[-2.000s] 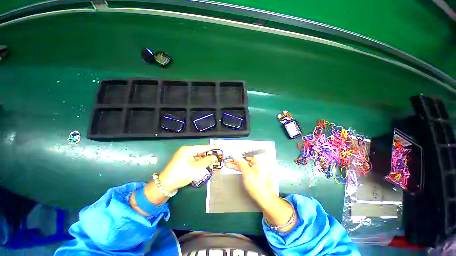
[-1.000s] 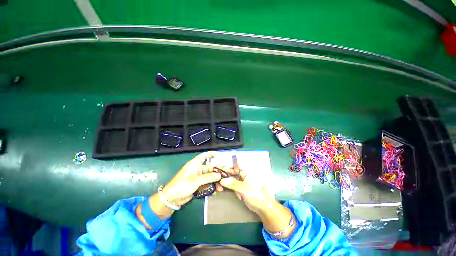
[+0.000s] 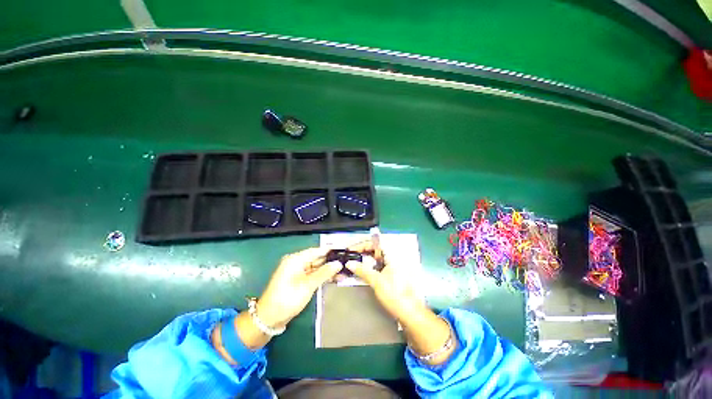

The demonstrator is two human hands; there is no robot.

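My left hand [image 3: 295, 287] and my right hand [image 3: 392, 288] meet in front of me and hold a small black unit [image 3: 343, 255] between the fingertips, thumbs together on its near side. Its inside cannot be made out. A slim pale tool [image 3: 376, 240] sticks up from my right hand. A white and grey-beige sheet [image 3: 355, 316] lies flat on the bench below my hands. The black foam tray [image 3: 243, 233] is behind them, with three dark glossy pieces with bright rims in its front-row pockets, such as this one [image 3: 311, 209].
A pair of black pieces [image 3: 292, 127] lies behind the tray. An open unit [image 3: 436, 209] lies right of it. Further right are tangled coloured wires [image 3: 503, 243], a clear bag [image 3: 574, 331], a dark parts box [image 3: 639, 269] and black foam trays [image 3: 675, 234]. A small round item [image 3: 115, 241] lies left.
The unit's separate face piece, seen hanging below my left hand before, no longer shows apart; the hands now hold one flat dark shape. The pale tool has tilted upright.
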